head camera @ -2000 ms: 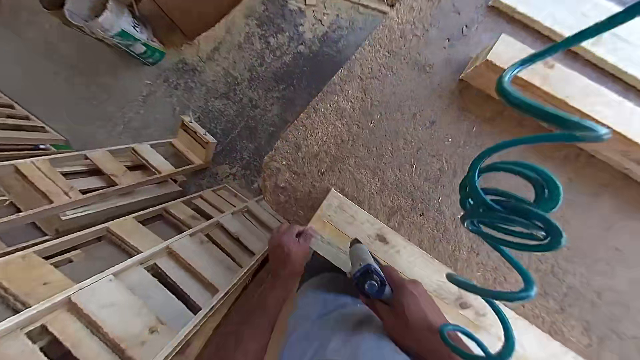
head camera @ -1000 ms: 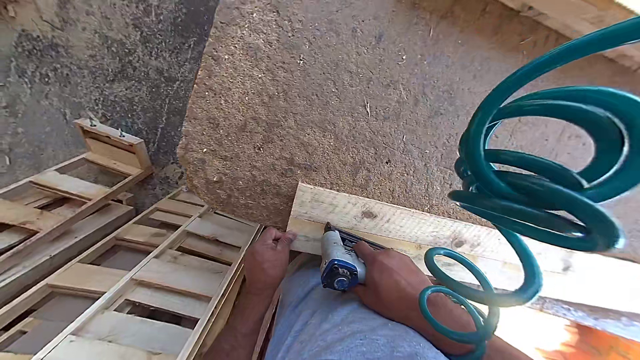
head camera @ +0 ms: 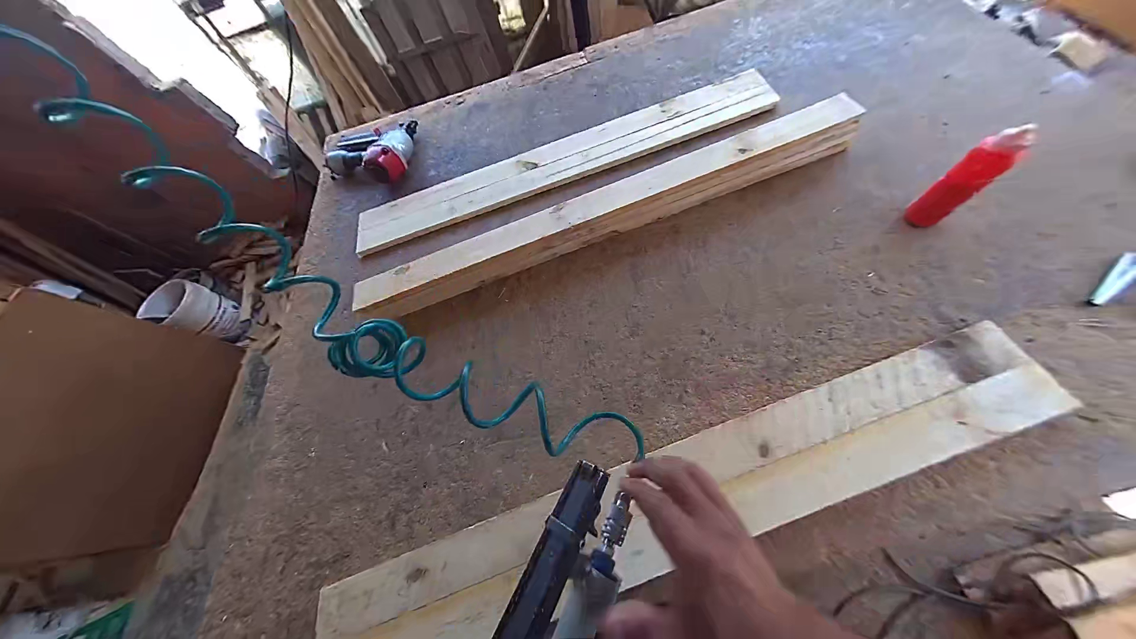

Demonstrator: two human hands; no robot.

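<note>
My right hand (head camera: 710, 541) is at the bottom, slightly blurred, fingers apart, close beside the metal air fitting (head camera: 617, 524) of a pneumatic nailer (head camera: 555, 559). The nailer's dark magazine points up and away, and its lower part is cut off by the frame. A coiled teal air hose (head camera: 524, 399) runs from the fitting across the workbench to the upper left. Under the nailer and hand lie two long pine boards (head camera: 852, 444), side by side and touching. My left hand is not in view.
On the particle-covered workbench (head camera: 621, 311) lie two groups of pine boards (head camera: 612, 200), a red bottle (head camera: 963, 182) and a red and grey power tool (head camera: 386, 155). A cardboard box (head camera: 106, 426) and a white bucket (head camera: 191, 306) stand left. Thin cords (head camera: 941, 586) lie lower right.
The view has swung to the bench's other side. My right hand held the nailer over a board before; now its fingers are spread by the hose fitting. My left hand has left view.
</note>
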